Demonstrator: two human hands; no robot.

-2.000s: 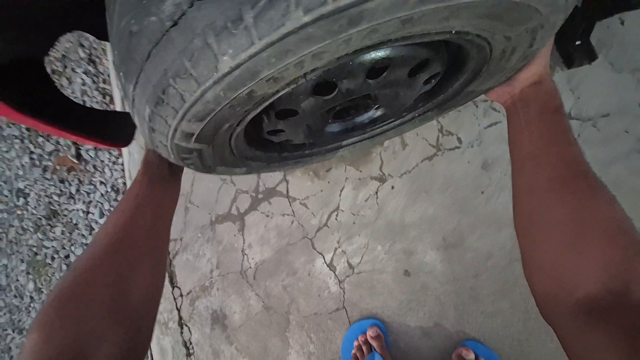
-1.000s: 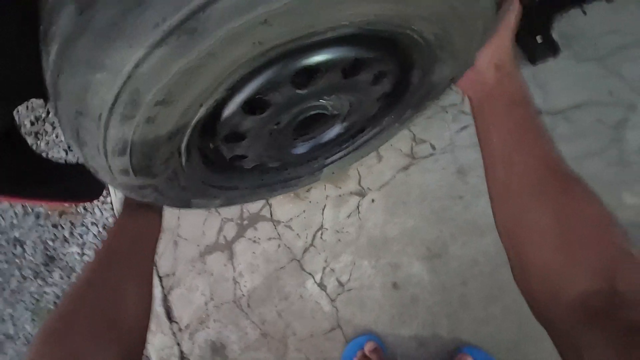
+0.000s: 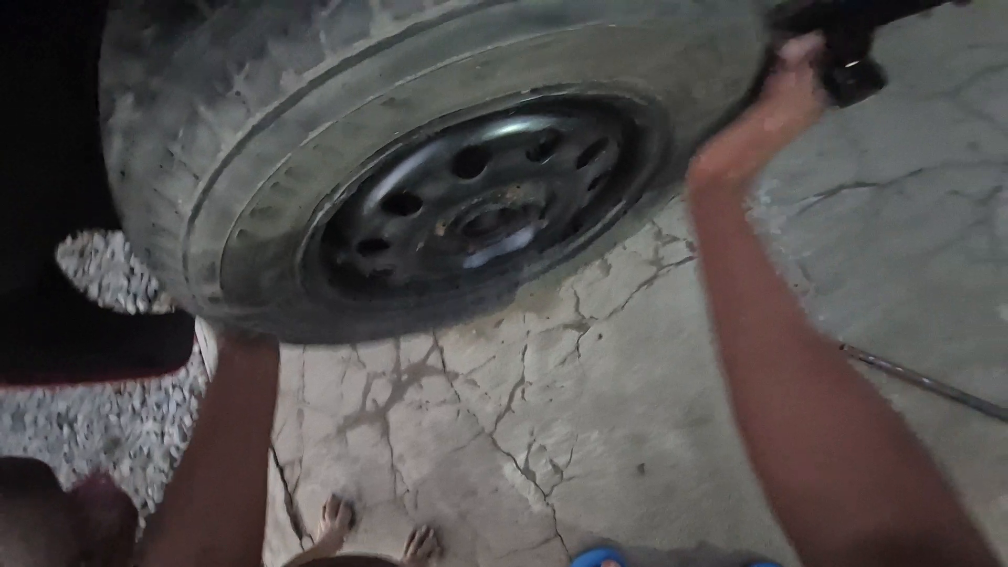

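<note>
A worn rubber tyre (image 3: 260, 205) on a black steel wheel rim (image 3: 488, 197) with round holes fills the upper middle of the head view, tilted over the floor. At the tyre's right side is my right hand (image 3: 768, 118), its wrist bent and its blurred fingers reaching up beside a dark part. My left forearm goes up to the tyre's lower left edge, where the hand itself is hidden behind the rubber.
A dark metal part (image 3: 854, 71) juts out at the upper right. A thin metal rod (image 3: 929, 382) lies on the cracked concrete floor (image 3: 630, 394). Grey gravel (image 3: 102, 417) borders the left. An animal's paws (image 3: 339, 512) stand at the bottom, near blue flip-flops (image 3: 598, 557).
The animal's paws and the metal rod have come into view. The tyre is still between my two arms.
</note>
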